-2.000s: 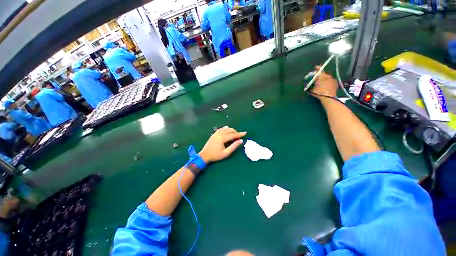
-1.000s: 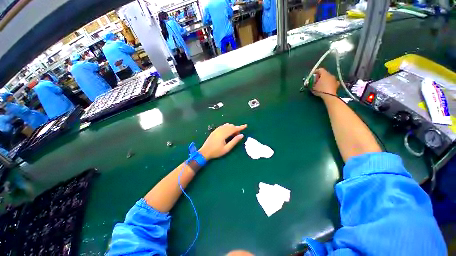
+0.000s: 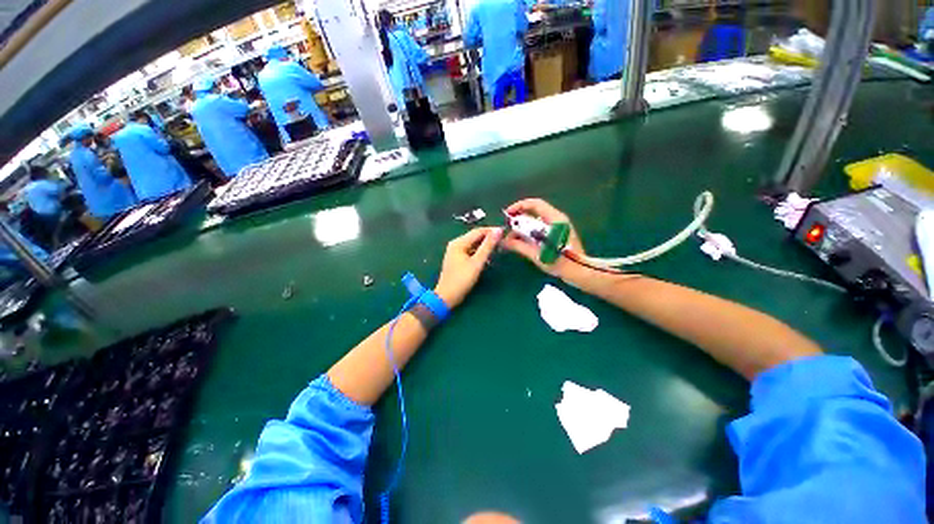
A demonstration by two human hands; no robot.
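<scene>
My right hand (image 3: 546, 235) holds the glue dispensing syringe (image 3: 533, 229), with its whitish and red barrel, green top end and pale air hose (image 3: 655, 251). Its tip points left, close to the fingertips of my left hand (image 3: 466, 264). My left thumb and index finger are pinched together on a tiny dark component (image 3: 503, 231), partly hidden by the fingers. Whether the tip touches it is too small to tell. A blue wrist strap (image 3: 426, 298) is on my left wrist. Two torn pieces of white paper (image 3: 566, 309) lie on the green mat in front of my hands.
Small parts (image 3: 368, 279) lie loose on the mat (image 3: 307, 358). A black component tray (image 3: 97, 409) is at the left. The grey controller (image 3: 871, 241) with a red lit switch is at the right, beside a metal post (image 3: 835, 102). People in blue smocks are across the bench.
My right hand has brought the syringe from the far right to my left fingers, and the hose now stretches behind it. My left thumb and finger have closed together. The view has shifted.
</scene>
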